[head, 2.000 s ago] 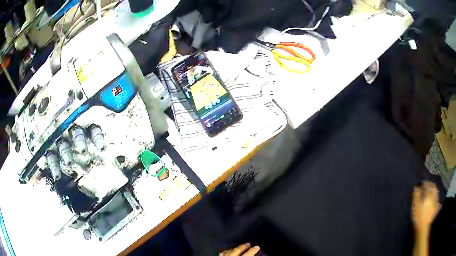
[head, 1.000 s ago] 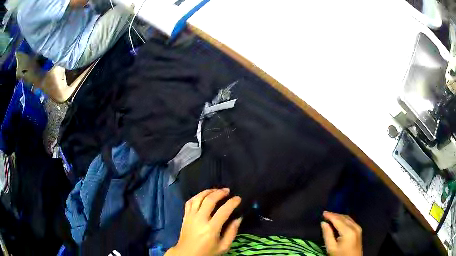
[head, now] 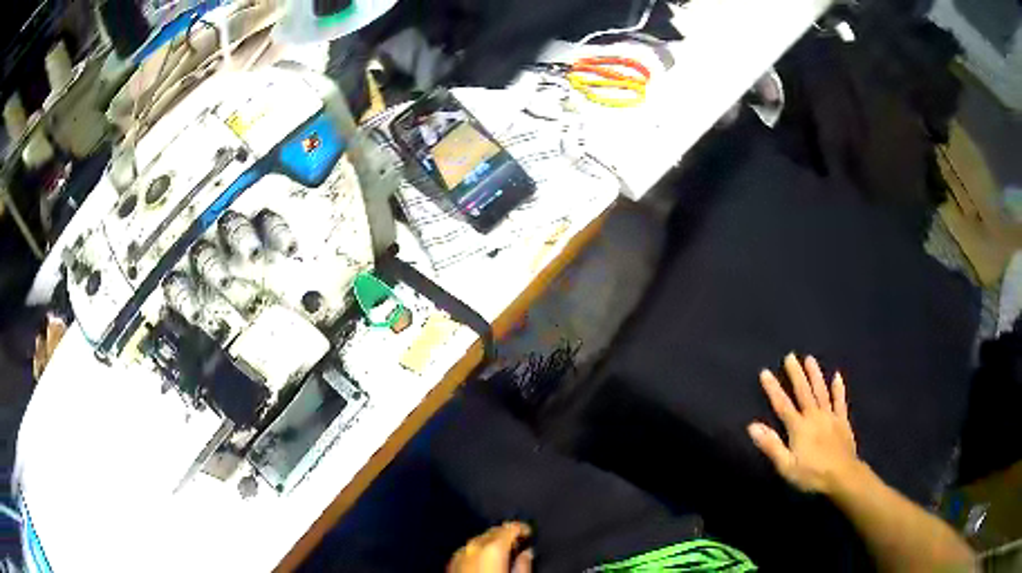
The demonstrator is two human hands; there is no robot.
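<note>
Large black fabric panels (head: pixel 695 325) lie over my lap and to the right of the table. My right hand (head: pixel 813 431) rests flat on the black fabric with its fingers spread. My left hand (head: pixel 493 551) is at the bottom edge, partly cut off, with its fingers bent over the dark cloth; whether it grips cloth is hidden. The white, oil-stained overlock machine (head: pixel 241 213) stands on the table at the left, and neither hand touches it.
The white table (head: pixel 146 504) has a wooden edge (head: pixel 392 457). On it are a phone (head: pixel 465 162) on striped cloth (head: pixel 431 229), orange and yellow scissors (head: pixel 611 81), a green holder (head: pixel 381 302) and a yellow piece (head: pixel 428 341). Cardboard (head: pixel 973 207) is at the right.
The view has swung back right from the dark bundle with the grey strip to the machine. My right hand has moved away from my left and now lies spread on the black panels.
</note>
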